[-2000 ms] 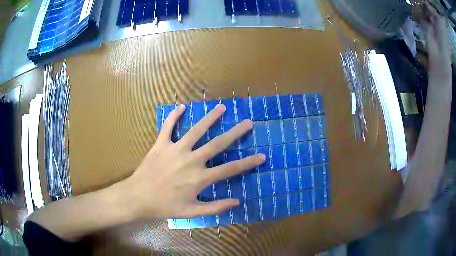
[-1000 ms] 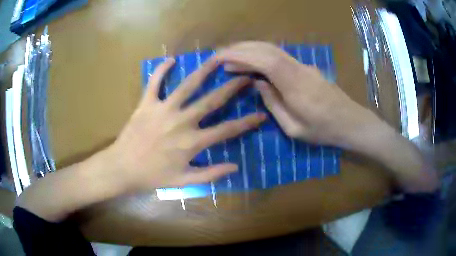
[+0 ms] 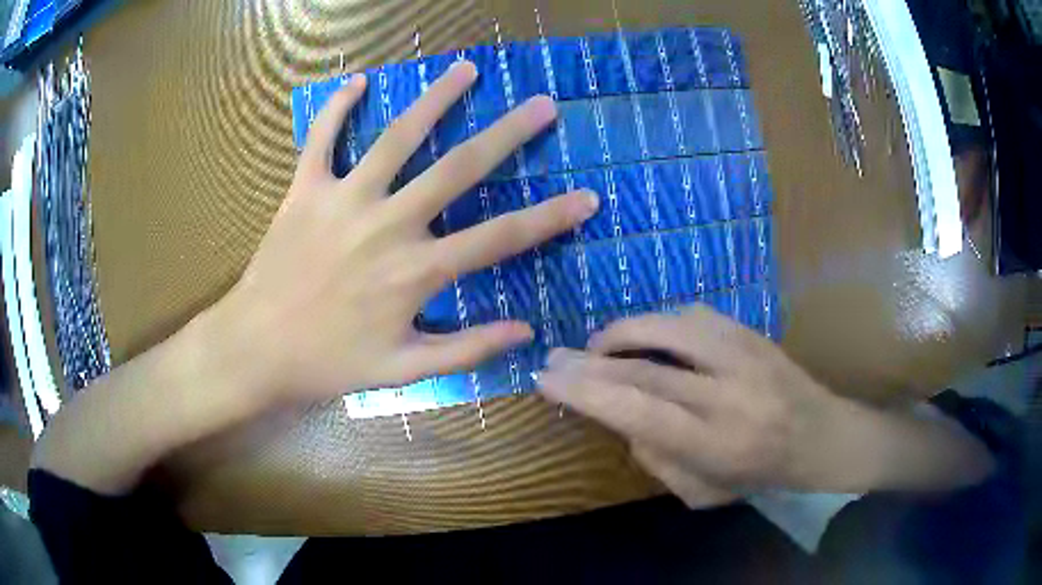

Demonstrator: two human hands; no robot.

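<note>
A blue solar cell string array (image 3: pixel 686 183) lies flat on the brown tabletop, with fine silver wire ends poking past its far and near edges. My left hand (image 3: pixel 389 251) lies flat on its left part, fingers spread, palm down. My right hand (image 3: pixel 708 400) is at the near edge, right of centre, fingers bent with fingertips at the array's edge; it is slightly blurred. Whether it pinches anything is hidden. A white strip (image 3: pixel 417 398) shows along the near left edge, partly beside my left hand.
Loose silver ribbon bundles lie at the left (image 3: pixel 71 240) and at the upper right (image 3: pixel 840 91). White strips stand beside them at the far left (image 3: pixel 25 274) and right (image 3: pixel 923 137). A small yellow pad (image 3: pixel 960 97) is at the right. A blue stack (image 3: pixel 40 25) shows at the upper left corner.
My right hand came in from the right, over the array's far part, then moved down to its near edge. My left hand stays spread on the array. The view has shifted, so the array appears higher.
</note>
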